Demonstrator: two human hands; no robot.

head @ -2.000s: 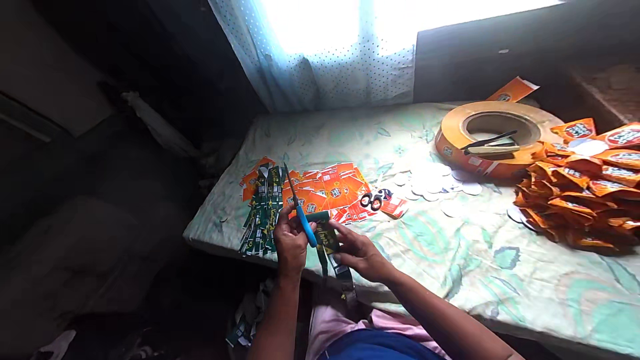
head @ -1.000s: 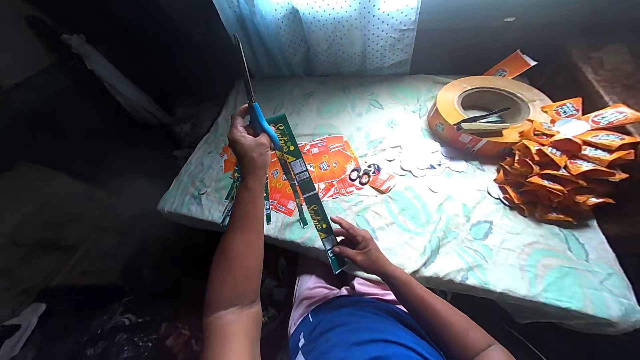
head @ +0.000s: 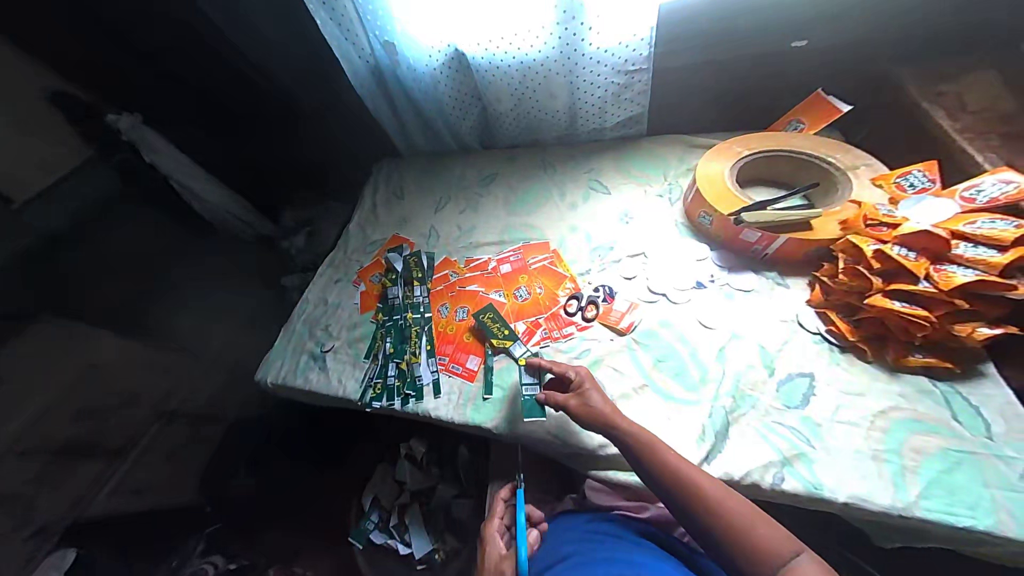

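Observation:
My left hand [head: 512, 528] is low in front of my body, closed around the blue handles of a pair of scissors [head: 522, 520] whose blades point toward the table edge. Over the front of the table, my right hand [head: 578, 394] has its thumb and fingers on a green printed wrapper piece [head: 532, 392]. Touching or overlapping that piece, another green wrapper piece [head: 498, 330] lies slanted on the orange wrappers [head: 512, 284]. To the left, a pile of green wrapper strips [head: 404, 336] hangs partly toward the edge. Small black-handled scissors [head: 582, 306] rest right of the orange wrappers.
Pale round discs [head: 672, 272] lie mid-table. A large roll of orange wrapper strip [head: 720, 228] with tools across it stands at the back right, beside a bundle of folded orange wrappers [head: 904, 296]. Below the front edge are cut scraps [head: 400, 504]. A dotted curtain [head: 544, 96] hangs behind.
My left hand with the blue scissors has come down from over the table to near my lap. The long green strip stretched between my hands a second ago is now in pieces at my right hand.

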